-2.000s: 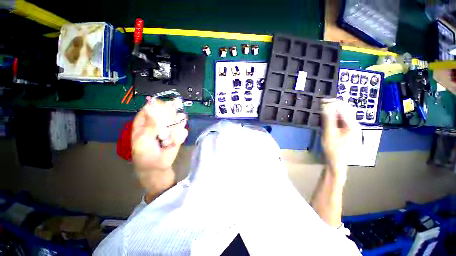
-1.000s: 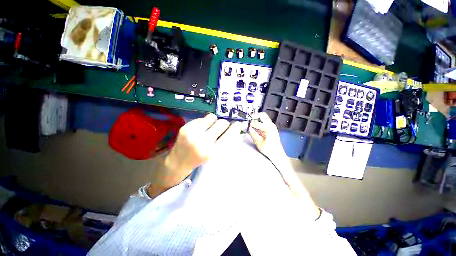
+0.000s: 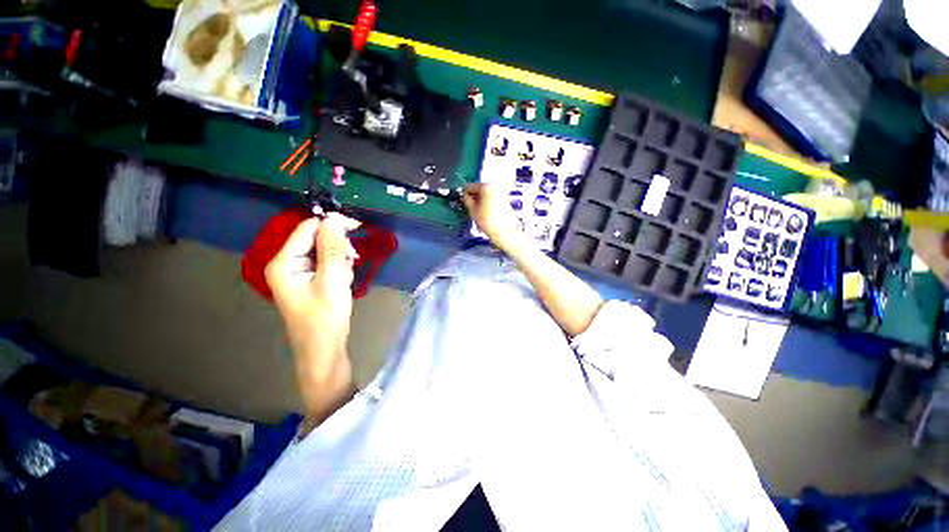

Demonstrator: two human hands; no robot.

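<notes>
My left hand (image 3: 312, 265) is raised at the bench's front edge, with a small dark part (image 3: 321, 203) in its fingertips; it looks like a watch case, but its details are too small to tell. My right hand (image 3: 487, 213) reaches over the mat at the left side of the white parts tray (image 3: 533, 179). Its fingertips are close together near small pale pieces (image 3: 416, 195) on the mat. Whether it holds a thin tool or part cannot be told.
A black fixture with a red handle (image 3: 363, 25) stands behind my hands. Orange sticks (image 3: 298, 155) and a pink suction cup (image 3: 339, 176) lie on the mat. A dark foam tray (image 3: 656, 195) and a second parts tray (image 3: 758, 249) lie right. A red stool (image 3: 273, 255) is below the edge.
My hands were together in front of the parts tray and have moved apart. My left hand has moved left and up with the dark part. My right hand has moved onto the mat. The view has shifted.
</notes>
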